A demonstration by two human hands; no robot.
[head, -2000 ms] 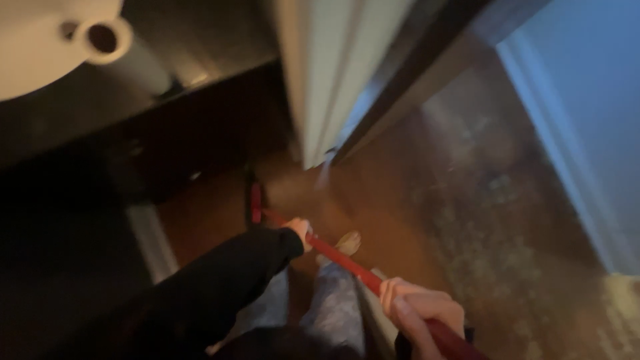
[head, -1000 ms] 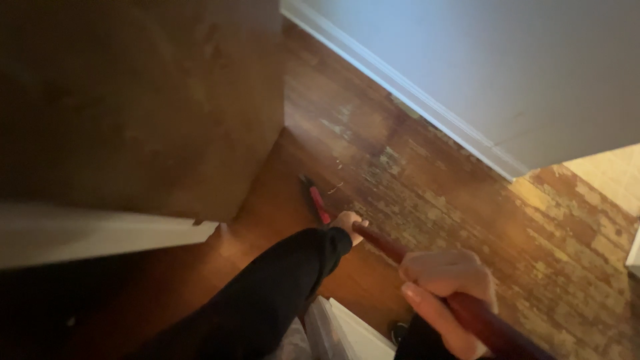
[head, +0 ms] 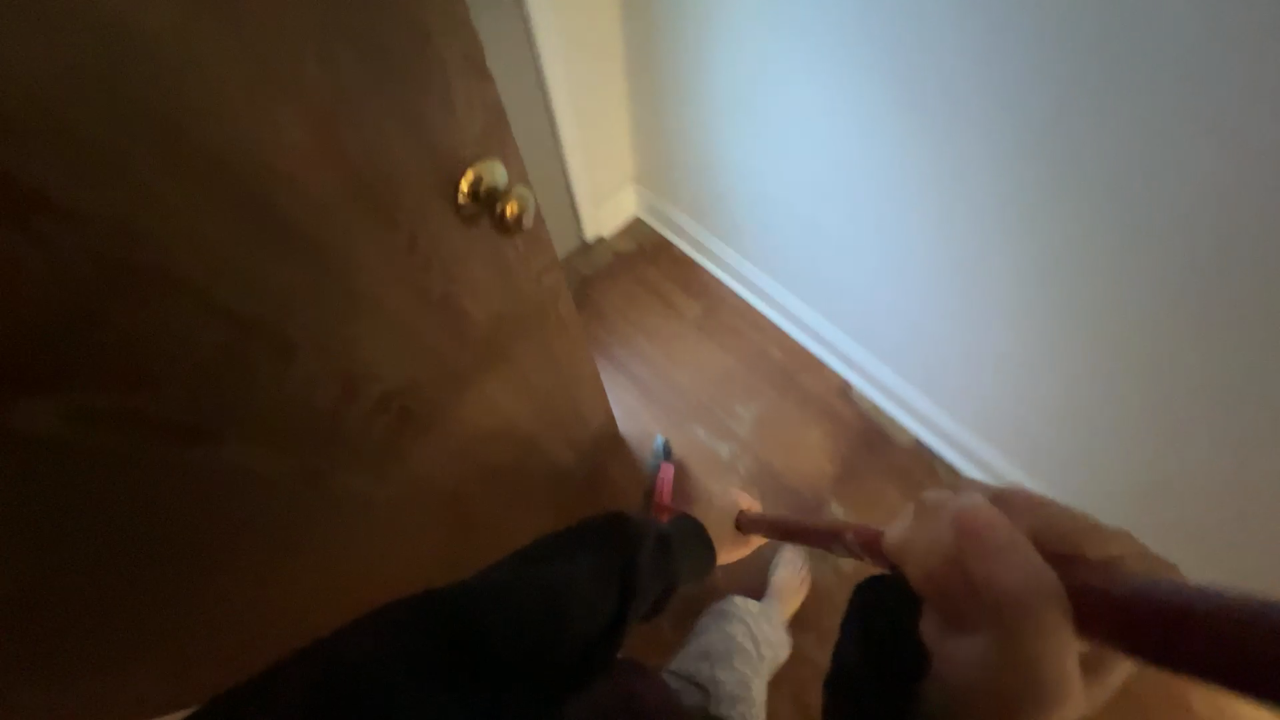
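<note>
A long dark red pole (head: pixel 815 532) slants from the lower right toward the floor. My right hand (head: pixel 1000 590) is wrapped around its upper part, close to the camera and blurred. Lower down, my left hand (head: pixel 738 530) grips the same pole, its black sleeve reaching in from the lower left. Beyond the left sleeve shows a pinkish-red tool head (head: pixel 664 488) with a dark tip, low by the door edge; its exact kind is unclear. The part of the pole between head and left hand is hidden by the hand and sleeve.
A brown wooden door (head: pixel 330 330) with a brass knob (head: pixel 484 188) fills the left side. On the right, a pale wall (head: pixel 960 220) meets the wooden floor (head: pixel 740 390) along a white baseboard (head: pixel 830 345). My bare foot (head: pixel 789 580) is beneath the pole.
The view has swung a lot; the door's knob now shows. Both hands keep hold of the red pole. The worn floor patches seen a second ago are mostly out of view.
</note>
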